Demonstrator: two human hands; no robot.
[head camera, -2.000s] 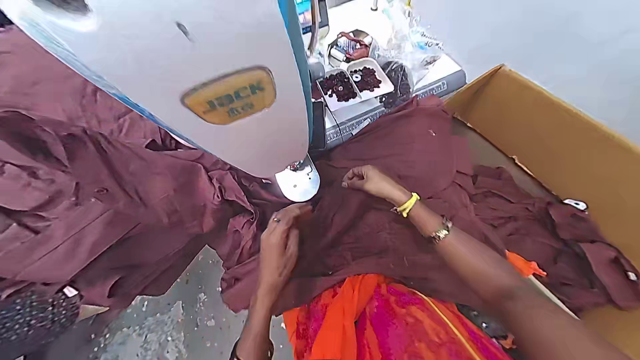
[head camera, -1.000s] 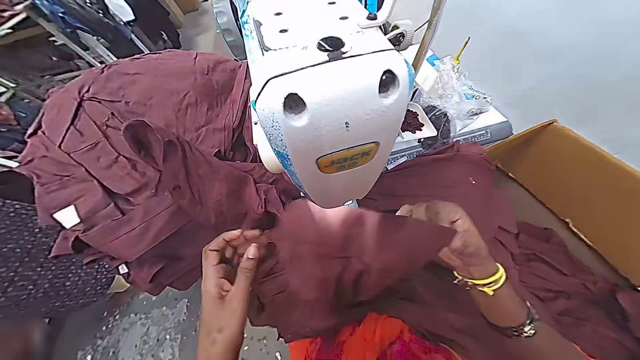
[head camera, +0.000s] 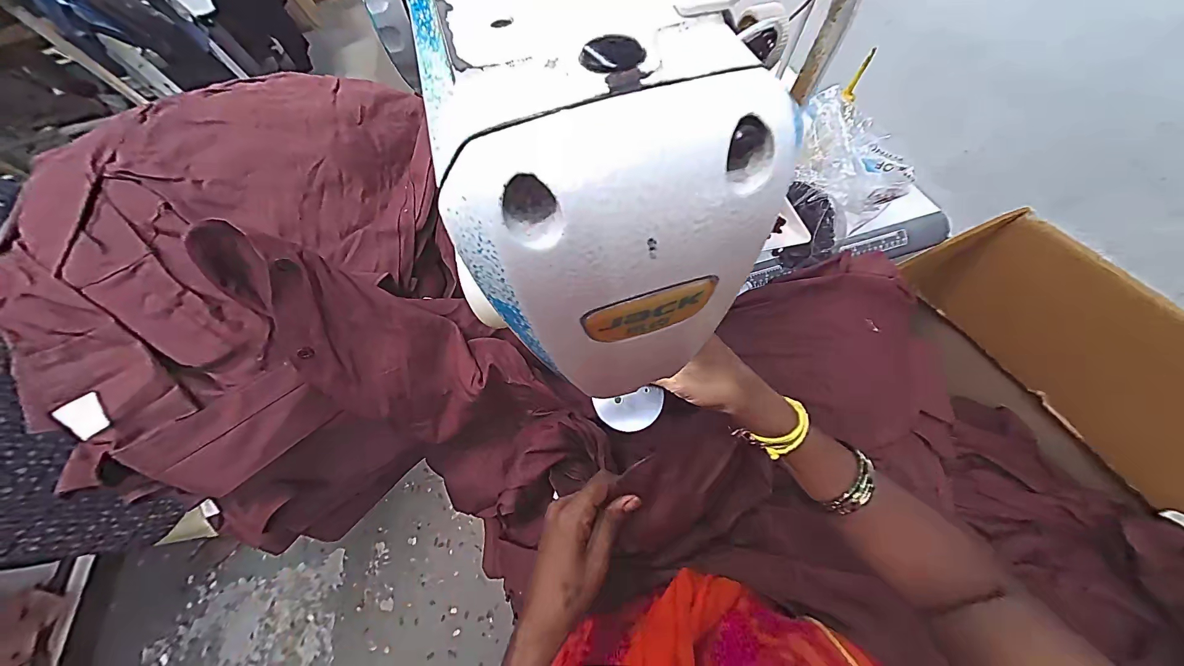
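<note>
A white Jack sewing machine (head camera: 610, 222) stands in the middle, with a round, shiny metal part (head camera: 629, 410) below its head. Maroon cloth, a buttoned garment (head camera: 305, 370), is spread under the head and to both sides. My left hand (head camera: 583, 527) is in front of the machine, its thumb and fingers closed on a fold of the maroon cloth. My right hand (head camera: 708, 375), with yellow bands at the wrist, reaches in behind the lower right of the head. Its fingertips are partly hidden by the machine, so what they touch does not show.
A cardboard box (head camera: 1064, 342) stands on the right, with maroon cloth spilling beside it. Behind the machine on the right lie clear plastic wrapping (head camera: 851, 166) and a yellow-handled tool (head camera: 860, 76). Dark speckled fabric (head camera: 55, 490) lies on the left. The speckled floor (head camera: 370, 573) shows below.
One second ago both hands held a cloth piece up before the machine; now it is lowered. My right hand has moved in behind the machine head.
</note>
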